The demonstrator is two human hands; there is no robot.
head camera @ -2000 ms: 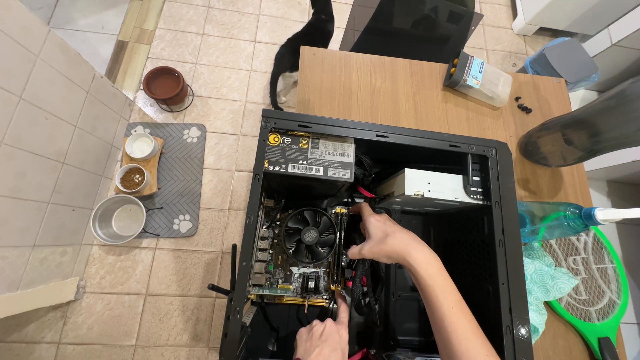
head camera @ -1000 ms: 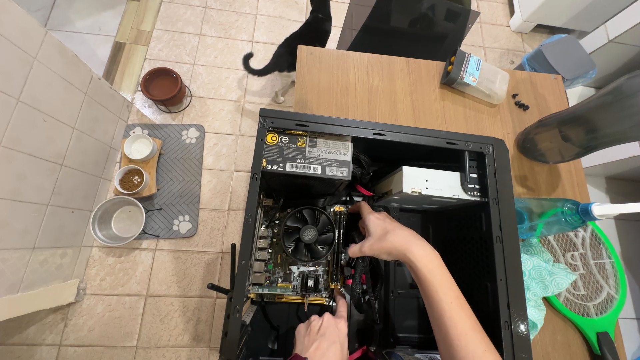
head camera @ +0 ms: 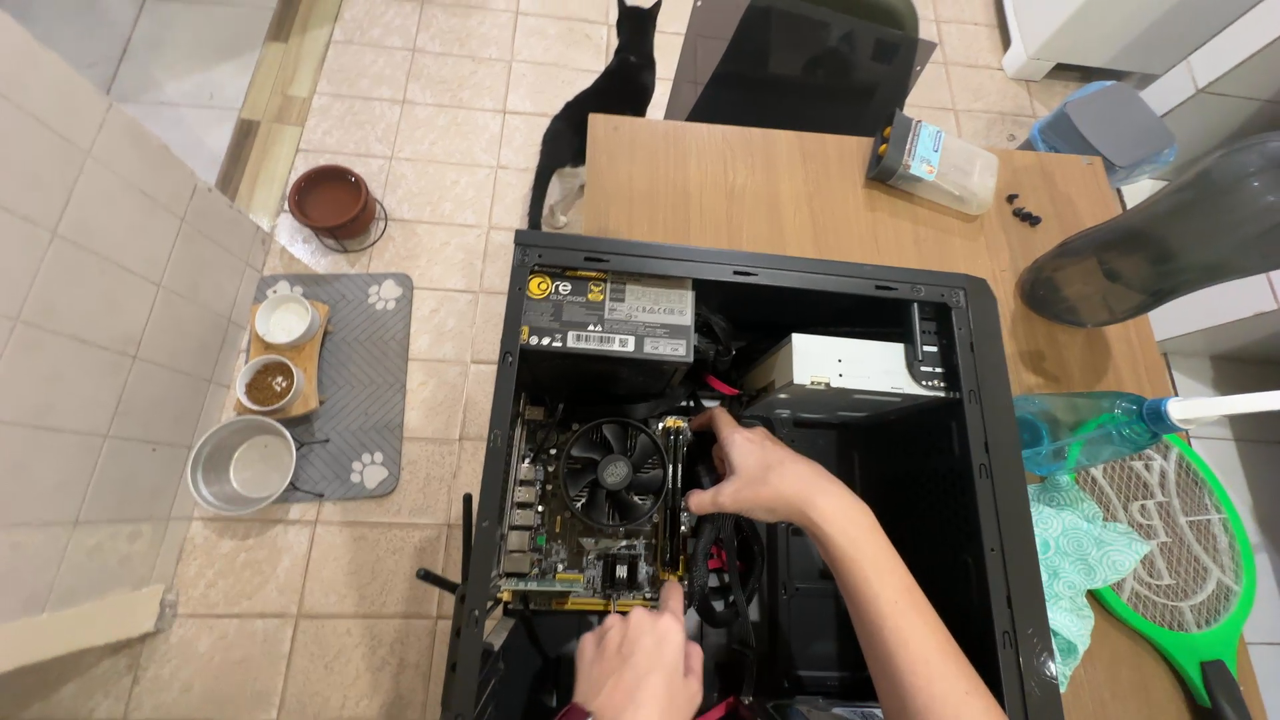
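An opened black computer case (head camera: 850, 275) lies on its side with a motherboard (head camera: 550, 540) inside. My right hand (head camera: 765, 470) reaches in from the right, its fingers and thumb at the upper part of the RAM modules (head camera: 675, 490) and beside them. From below comes my left hand (head camera: 640, 660), index fingertip at the lower end of the RAM slots, the other fingers curled. Left of the modules is a round black CPU cooler fan (head camera: 613, 474). Above sits the power supply (head camera: 610, 315); a white-topped optical drive (head camera: 845, 365) is at upper right. Black cables (head camera: 735, 570) run beside the board.
The wooden table (head camera: 740, 180) holds a plastic container (head camera: 940, 165), small black screws (head camera: 1023, 211), a dark bottle (head camera: 1150, 240), a blue spray bottle (head camera: 1085, 430), a cloth (head camera: 1085, 560) and a green electric swatter (head camera: 1180, 540). A black cat (head camera: 600, 105) stands beyond; antennas (head camera: 467, 550) stick out left.
The cat's tail, curled out to the left a second ago, now hangs down beside the table. Both my hands stay in nearly the same places at the RAM modules.
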